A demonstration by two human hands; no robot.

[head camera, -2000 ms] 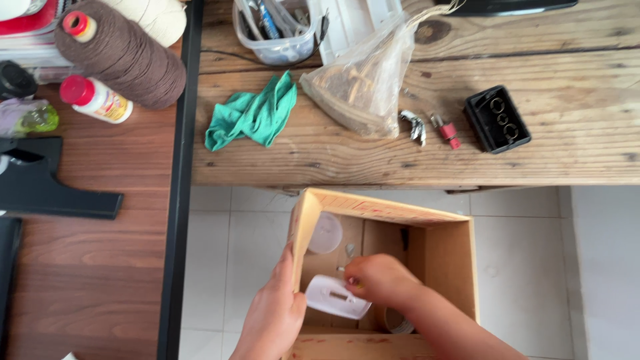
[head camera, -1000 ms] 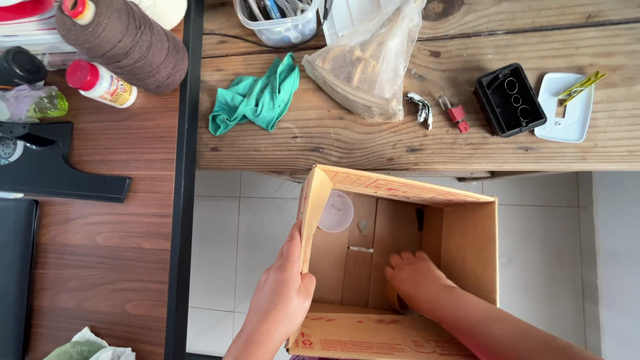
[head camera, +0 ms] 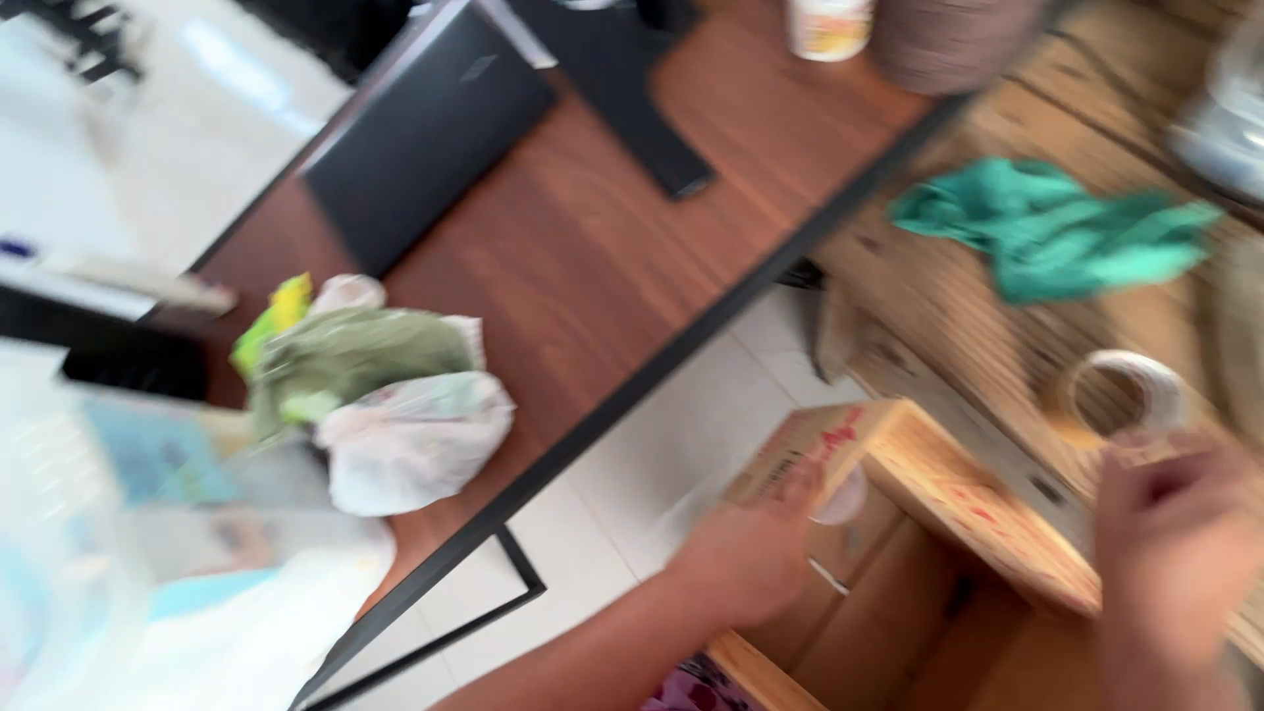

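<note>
My left hand (head camera: 746, 558) grips the flap edge of an open cardboard box (head camera: 987, 513), which bears red print. Inside the box lie a translucent round lid (head camera: 841, 496) and a small pale strip (head camera: 828, 576). My right hand (head camera: 1175, 533), blurred, is raised at the right of the box and holds a roll of tape (head camera: 1157, 380) above the wooden table's edge. A green cloth (head camera: 1057, 227) lies crumpled on the wooden table beyond the roll.
A brown desk (head camera: 553, 286) with a black edge carries crumpled plastic bags (head camera: 395, 395), a black laptop (head camera: 425, 128), a black stand (head camera: 632, 99), a glue bottle (head camera: 829, 25) and a brown yarn cone (head camera: 953, 39). A clear container (head camera: 1229, 128) stands at the right edge.
My right hand has come up out of the box with the tape roll in it. My left hand stays on the box. The view has swung left and tilted strongly.
</note>
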